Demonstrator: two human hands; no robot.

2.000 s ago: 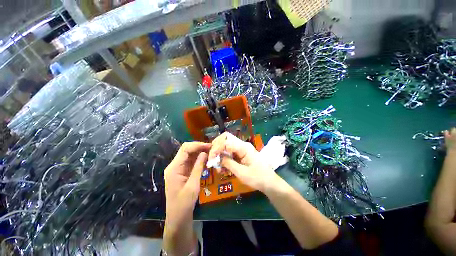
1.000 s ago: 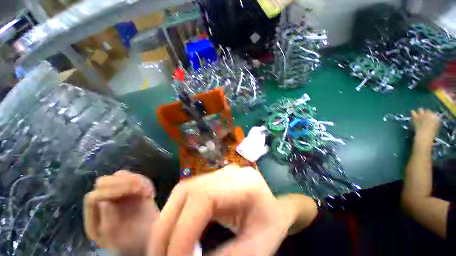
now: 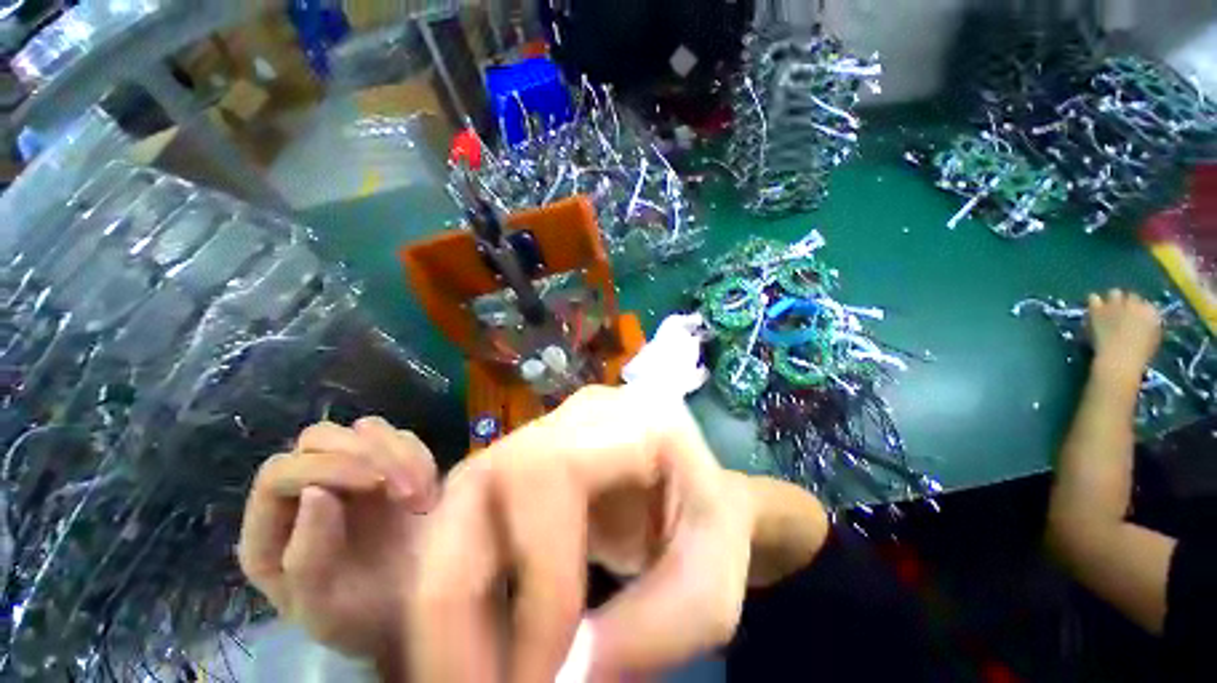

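Observation:
My right hand (image 3: pixel 587 520) is bare, large and blurred in front of the fixture. Its thumb and fingers pinch a small white piece (image 3: pixel 577 654) near the bottom edge. My left hand (image 3: pixel 340 534) is bare, loosely curled to the left of it, with nothing seen in it. The orange test fixture (image 3: pixel 587 254) stands behind; my right hand hides its front. Its red-tipped clamp handle (image 3: pixel 466 150) points up, and pale round posts (image 3: pixel 545 363) show below it. A white work glove (image 3: pixel 666 358) lies at its right side.
A pile of green ring boards (image 3: pixel 738 304) with dark wires and a blue band (image 3: pixel 795 322) lies right of the fixture. A large grey layered stack (image 3: pixel 160 360) fills the left. Wired stacks (image 3: pixel 787 127) stand behind. A neighbour's hand (image 3: pixel 1124 334) and a red tray (image 3: pixel 1188 240) are at right.
My hands, together over the fixture two seconds ago, have come apart and nearer the camera. The white piece is now low between my right fingers. The view has shifted, moving the bench things leftward.

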